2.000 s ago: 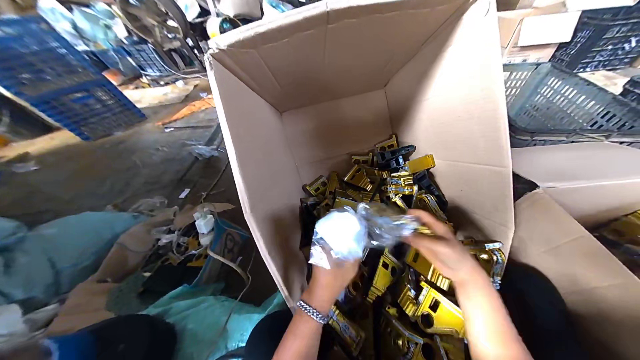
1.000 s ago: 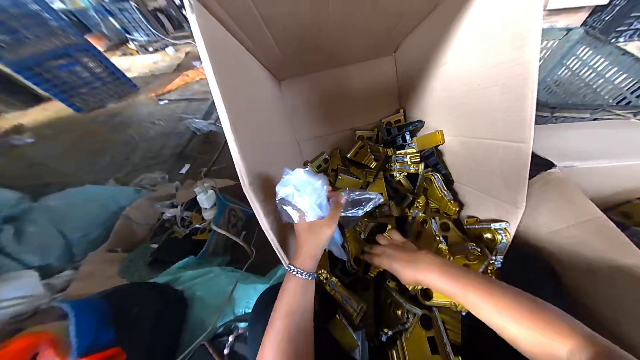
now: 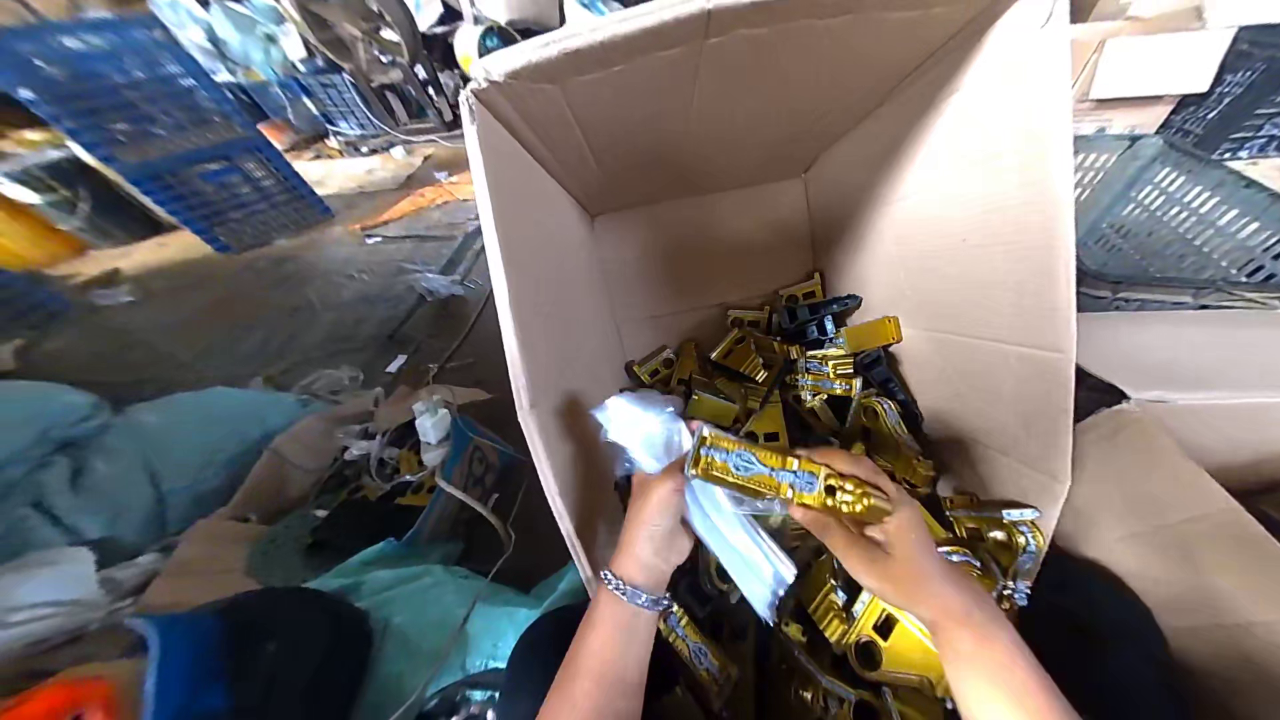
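Note:
My left hand [image 3: 655, 515], with a chain bracelet at its wrist, grips a bundle of clear plastic bags [image 3: 735, 545] and meets one end of a gold-coloured molded piece [image 3: 755, 468] with silver ornament. My right hand [image 3: 875, 520] holds the other end of that piece, which lies nearly level above the pile. Below both hands, a cardboard box [image 3: 940, 230] holds many loose gold pieces [image 3: 890, 645] and some black ones [image 3: 815, 312]. The near part of the pile is partly hidden by my hands and the bags.
Blue plastic crates [image 3: 235, 190] stand at the upper left. A grey-green crate [image 3: 1180, 215] and an open cardboard box [image 3: 1170, 500] are on the right. Teal sacks [image 3: 170, 450] and a white power plug or adapter with cable [image 3: 432, 422] lie at the lower left.
My right hand has come up from the pile with a gold piece, now beside the bags. My left hand still holds the bags, which now hang down toward the pile.

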